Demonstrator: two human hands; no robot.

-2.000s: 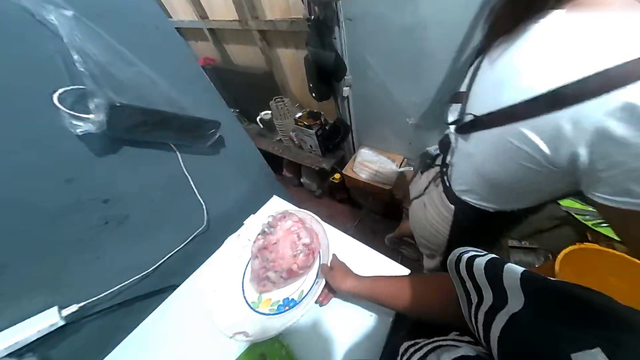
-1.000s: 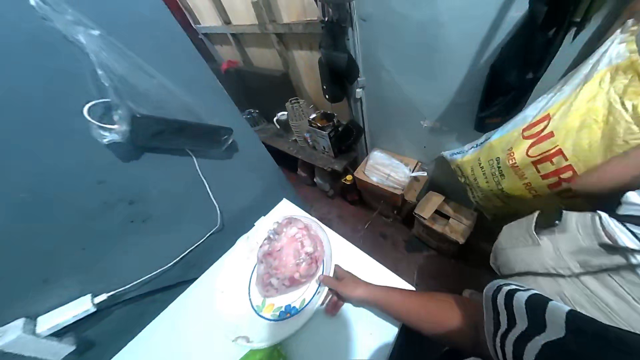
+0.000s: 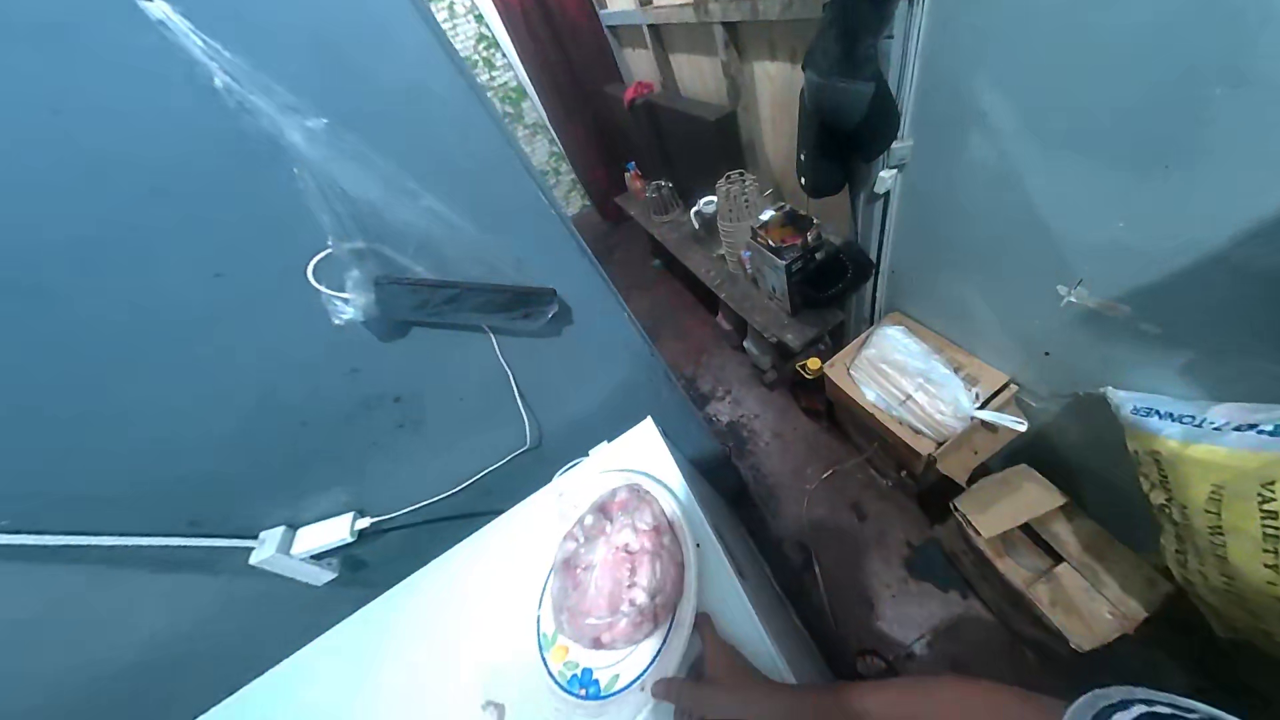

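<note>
A plastic bag of pale pink raw meat (image 3: pixel 618 568) lies on an oval white plate with a painted flower rim (image 3: pixel 585 684). The plate rests on a white tabletop (image 3: pixel 430 640). From the lower right, my right hand (image 3: pixel 715 675) reaches to the plate's right edge, its thumb and fingers around the rim there. Part of the fingers is hidden at the bottom of the view. My left hand is out of sight.
A charger (image 3: pixel 325 535) with a white cable is at the blue-grey wall, below a wrapped dark object (image 3: pixel 465 303). Beyond the table stand a low wooden bench (image 3: pixel 730 285), cardboard boxes (image 3: pixel 1060 560) and a yellow rice sack (image 3: pixel 1215 510) on the right.
The person in the white shirt, seen at the right two seconds ago, is out of view. The yellow sack, held up one second ago, is now lower at the right edge. My right hand stays at the plate.
</note>
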